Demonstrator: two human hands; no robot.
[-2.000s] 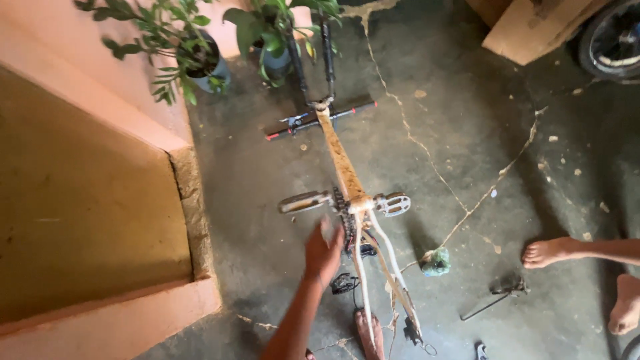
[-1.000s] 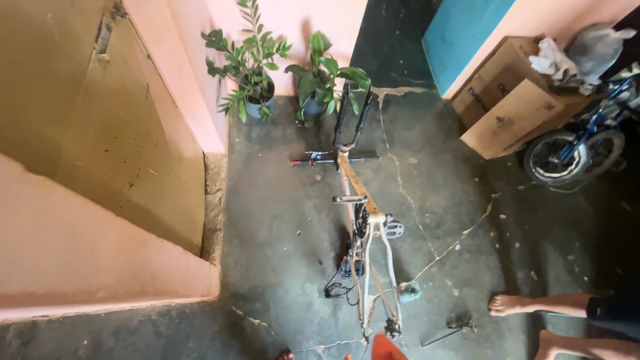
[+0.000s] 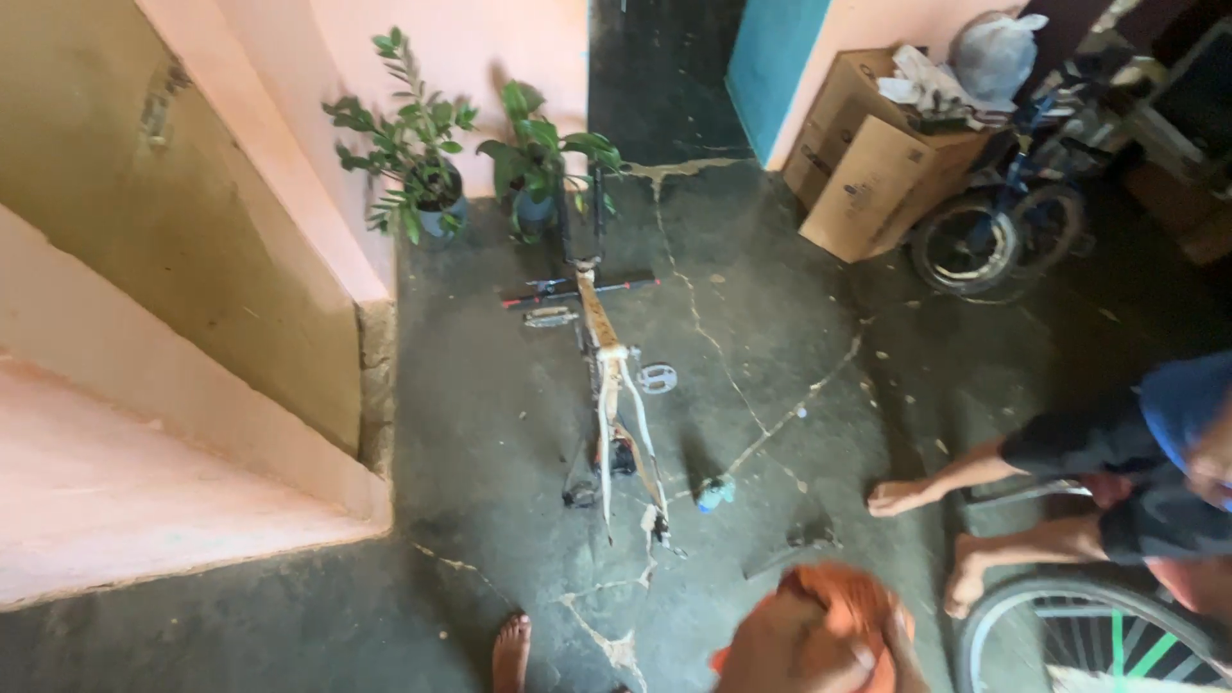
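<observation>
My left hand (image 3: 794, 645) and my right hand (image 3: 905, 654) are together at the bottom edge, both gripping a crumpled orange cloth (image 3: 837, 589). Ahead of them and to the left, a worn bicycle frame (image 3: 602, 322) stands upside down on the floor, its black fork (image 3: 599, 217) pointing up and no wheels fitted. Its handlebar (image 3: 626, 286) with red ends rests low. Crank pedals (image 3: 551, 317) stick out at both sides, the right-hand pedal (image 3: 658, 377) being grey. The lower parts of both hands are cut off by the image edge.
A seated person (image 3: 1068, 481) is at the right beside a spoked wheel (image 3: 972, 626). Metal parts (image 3: 813, 537) and a green-blue bundle (image 3: 715, 493) lie on the floor. Potted plants (image 3: 443, 207), cardboard boxes (image 3: 857, 192) and a small bicycle (image 3: 967, 241) stand farther off.
A hand was beside the crank two seconds ago; now both my hands are on the orange cloth, away from the frame. The view has shifted to show more of the room.
</observation>
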